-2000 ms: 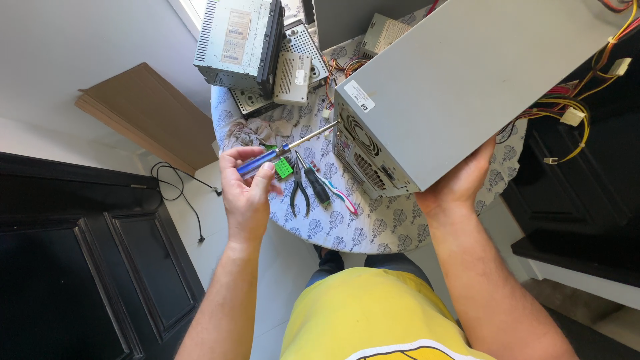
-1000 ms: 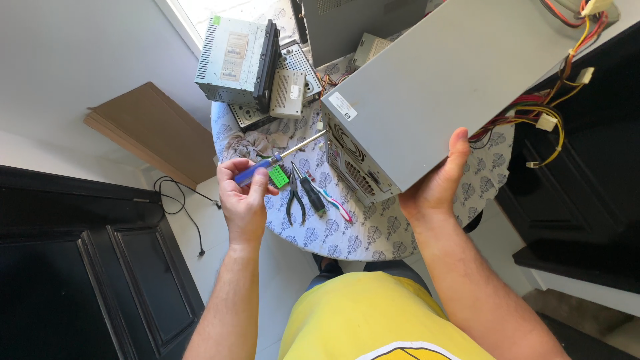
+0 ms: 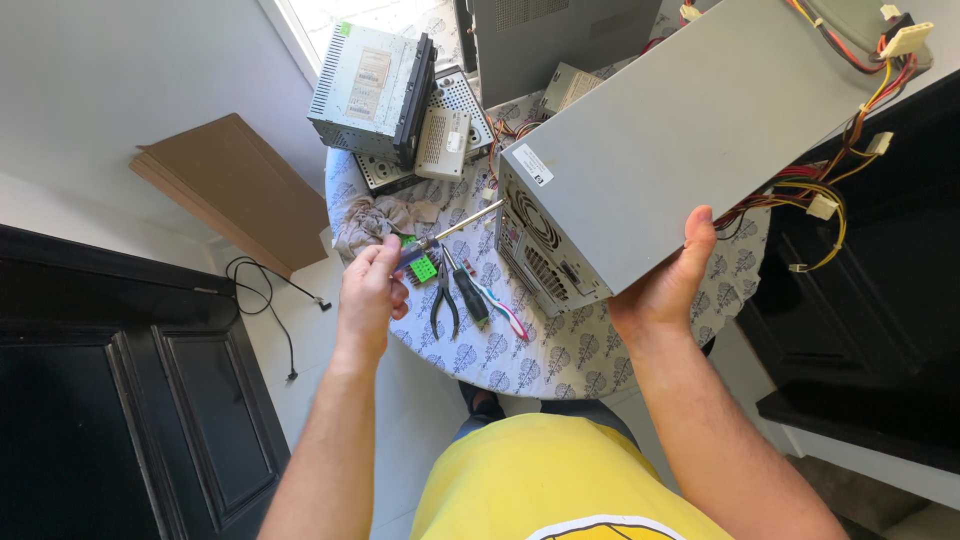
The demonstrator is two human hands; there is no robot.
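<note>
My left hand [image 3: 369, 296] is closed around the blue handle of a screwdriver [image 3: 471, 218]; its metal tip meets the rear edge of a grey computer case [image 3: 637, 142], near the fan grille. With my right hand [image 3: 664, 281] I grip the case's lower side, thumb on the flat panel and fingers hidden beneath. The case is tilted, and bundles of coloured power cables [image 3: 832, 180] hang from its right side. Below the screwdriver, pliers [image 3: 444, 296], a dark-handled screwdriver [image 3: 472, 296], a toothbrush [image 3: 506, 311] and a green block [image 3: 421, 264] lie on the patterned tablecloth [image 3: 540, 360].
A car stereo unit [image 3: 367, 90] rests on metal drives [image 3: 457, 101] at the back left, behind a crumpled cloth [image 3: 375, 225]. Another grey case [image 3: 555, 45] stands behind. A cardboard sheet [image 3: 240, 187] and a black cable [image 3: 274, 311] are on the floor at left.
My right thumb, seen below the case's edge two seconds ago, now lies on its flat panel. The screwdriver stays in my left hand, its tip still at the case's rear edge.
</note>
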